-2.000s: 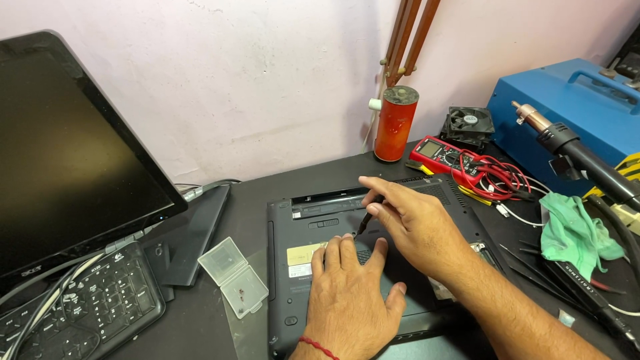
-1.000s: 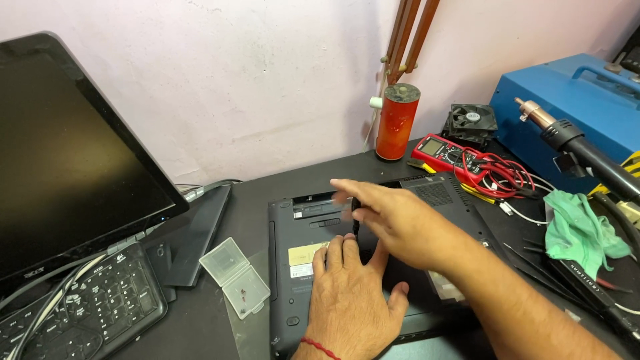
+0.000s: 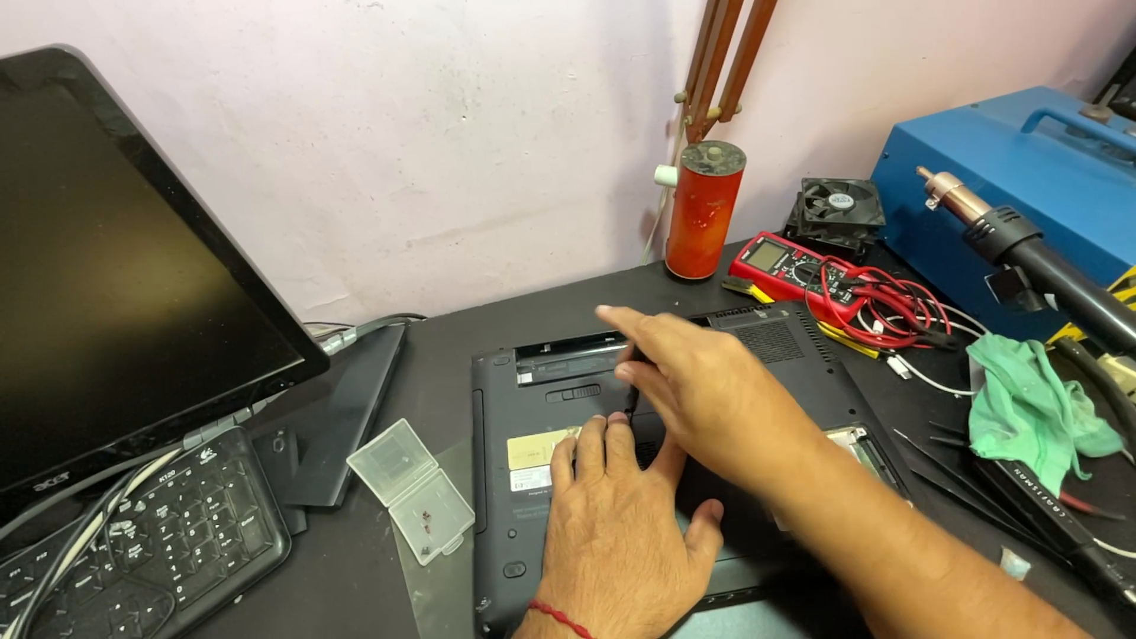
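Note:
A black laptop [image 3: 524, 568] lies with its underside up on the dark table, its battery bay open along the far edge. My left hand [image 3: 626, 524], with a red string at the wrist, rests on the underside with fingers spread a little. My right hand [image 3: 701, 382] is just beyond and to the right, its fingers around a dark, thin screwdriver [image 3: 633, 399] that stands nearly upright by the left fingertips. The screwdriver's tip is hidden. Left of the laptop, an open clear plastic case [image 3: 430, 510] holds several small screws.
An Acer monitor [image 3: 133, 311] and a black keyboard [image 3: 213, 524] stand at the left. Behind and to the right are a red cylinder lamp base [image 3: 706, 213], a red multimeter [image 3: 785, 271] with coiled leads, a fan [image 3: 836, 209], a blue machine [image 3: 1012, 169], a green cloth [image 3: 1021, 408] and tweezers [image 3: 967, 497].
My right hand's fingers have shifted around the screwdriver, and its forefinger is more extended than two seconds ago. My left hand has stayed in about the same place on the laptop.

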